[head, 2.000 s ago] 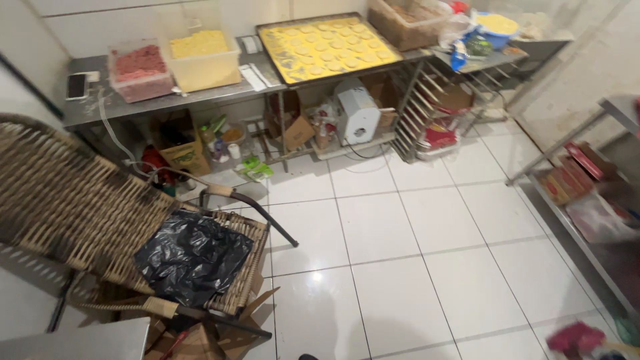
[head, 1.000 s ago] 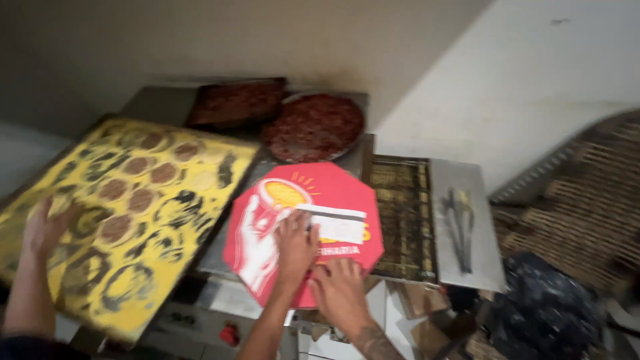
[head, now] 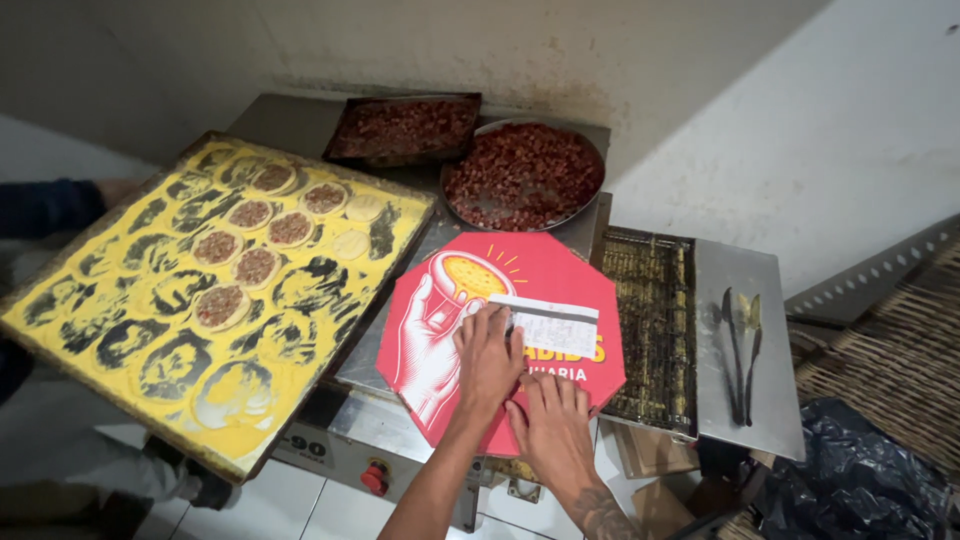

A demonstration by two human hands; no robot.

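A red octagonal cardboard box (head: 435, 300) with a printed hand and tart lies on the metal machine top. My left hand (head: 489, 360) rests on its lid, fingertips at the left edge of a printed paper slip (head: 559, 326). Beside it my right hand (head: 553, 420) lies on the lid's lower part, fingers just below the slip. Neither hand grips the box. To the left, a large baking tray (head: 171, 397) dusted yellow holds several dough discs topped with meat and a few plain ones, such as the plain disc (head: 351, 244).
Behind the box stand a round pan of chopped meat (head: 525, 176) and a rectangular pan (head: 405, 127). A dark grill rack (head: 649, 330) and metal tongs (head: 739, 367) lie right. A person's sleeve (head: 49, 208) is at far left. A red stop button (head: 374, 478) projects below; a black plastic bag (head: 851, 480) lies lower right.
The view has swung from the floor and far shelves to this work surface. Since one second ago, the other person's hand has moved back from over the yellow tray. My hands remain on the box.
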